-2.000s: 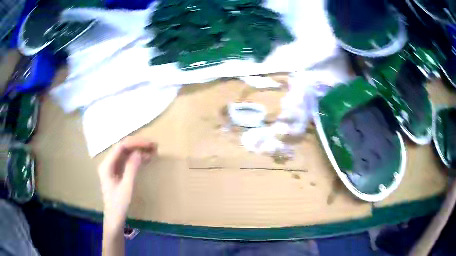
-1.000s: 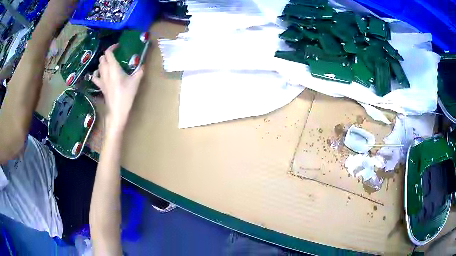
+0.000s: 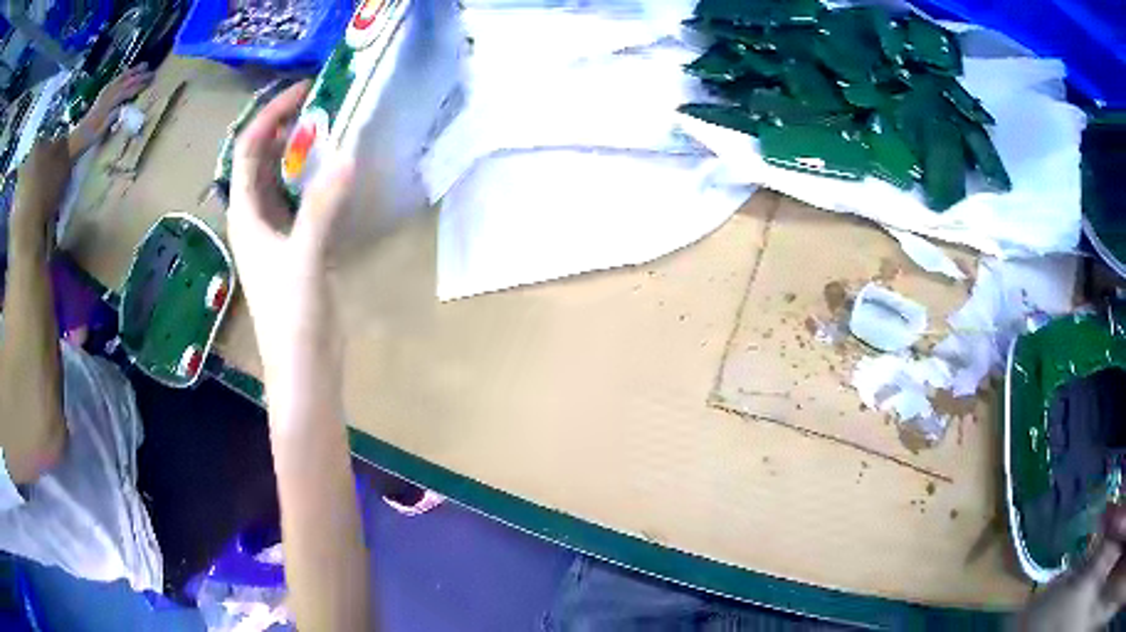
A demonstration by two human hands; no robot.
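Observation:
My left hand grips a glossy green car body by its tail end, with red-orange tail lights, raised near the top left; part of it is cut off by the top edge. My right hand is at the lower right edge, partly cut off and blurred, touching or overlapping the lower end of another green body with a dark recess and white rim. Whether it grips that body is unclear. A small white dish sits beside crumpled stained tissue.
A pile of dark green lids lies on white sheets at the back. Another green body lies at the left bench edge. A blue parts bin stands top left. Another person's arm and hand are at far left.
My left hand has lifted the green body up towards the top edge. My right hand has come into view at lower right. The other person's arm has moved lower and further left.

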